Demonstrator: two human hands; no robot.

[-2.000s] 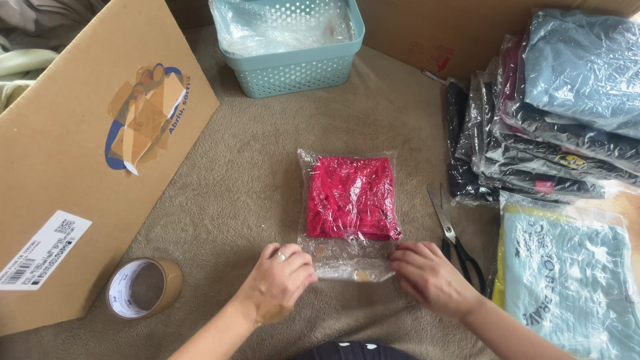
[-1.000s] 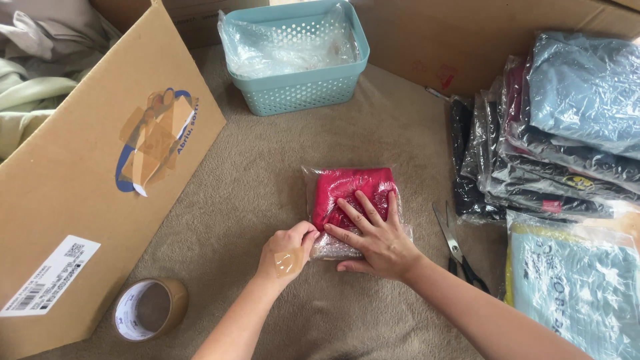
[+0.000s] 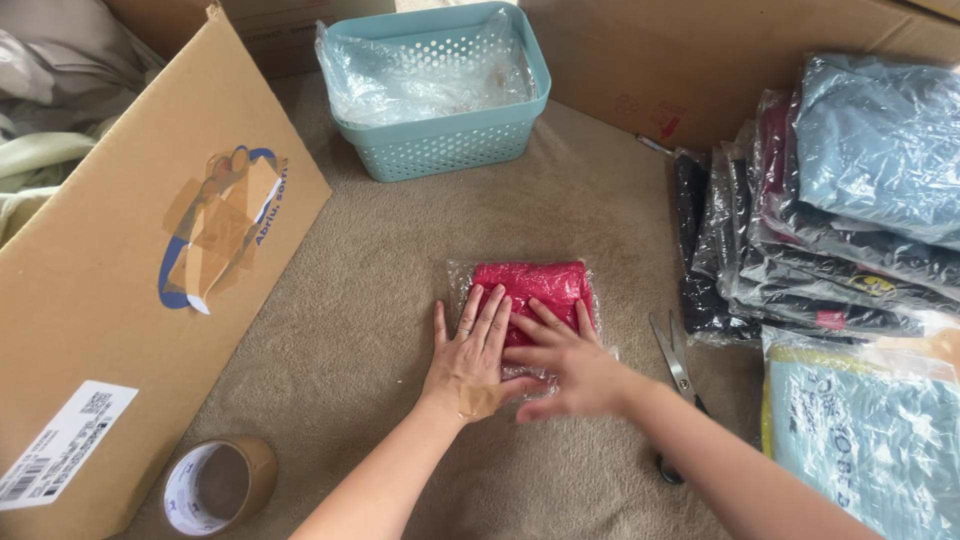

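A folded red garment in a clear plastic bag point(image 3: 531, 279) lies on the brown cloth surface. My left hand point(image 3: 469, 360) rests flat on its left part, fingers spread, with a ring on one finger and a piece of brown tape stuck near the wrist. Beside it my right hand point(image 3: 562, 360) lies over the right part of the bag, fingers apart. Both hands hide the lower part of the bag. Scissors point(image 3: 679, 367) lie right of the bag, their handles partly covered by my right forearm.
A teal plastic basket point(image 3: 450, 142) holding clear bags stands at the back. At left are a cardboard box point(image 3: 97, 277) and a roll of brown tape point(image 3: 259, 476). Bagged dark and blue garments point(image 3: 870, 150) are stacked at right, above a bagged light-blue garment point(image 3: 870, 450). More cardboard point(image 3: 600, 67) stands behind.
Both hands held the bag's near edge at first. My right hand then went flat on it; my left hand has since let go of the lower left corner and moved up flat onto the bag.
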